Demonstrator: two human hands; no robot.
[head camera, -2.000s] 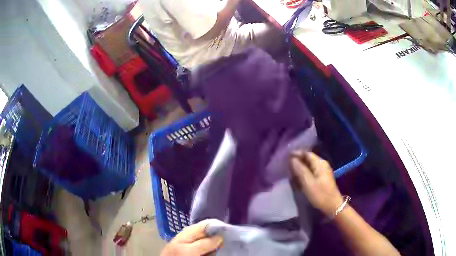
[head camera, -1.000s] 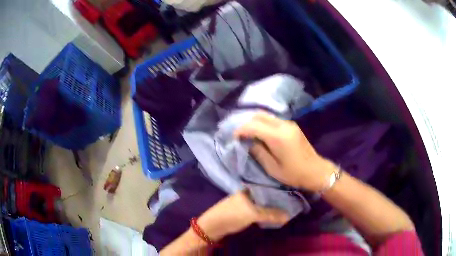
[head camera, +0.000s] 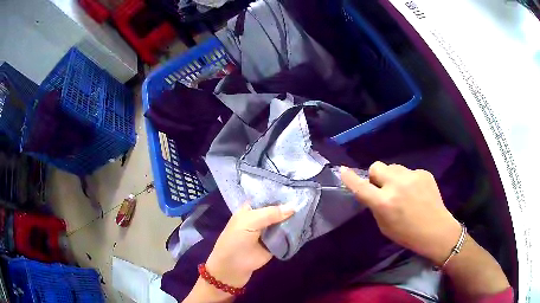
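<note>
A part-sewn garment piece (head camera: 234, 157) in dark purple and grey cloth lies over my lap and the near rim of a blue crate. Its pale grey-lilac side faces up, with seams showing. My left hand (head camera: 248, 234) holds the bunched grey cloth, thumb on top. My right hand (head camera: 408, 204) is just right of it, fingers closed on a thin metallic tool (head camera: 334, 188). The tool's tip points left and reaches the seam; its handle is hidden in the hand.
The blue slatted crate (head camera: 155, 142) holds more cloth. A white table (head camera: 473, 65) with printed ruler marks curves along the right. Another blue crate (head camera: 112, 121) and a red stool (head camera: 40, 235) stand at the left. A small item (head camera: 125, 210) lies on the floor.
The cloth was lifted and swung, then lowered to the lap. Now the grey part is spread flatter, my right hand has moved right off the bunched cloth, and the thin tool shows.
</note>
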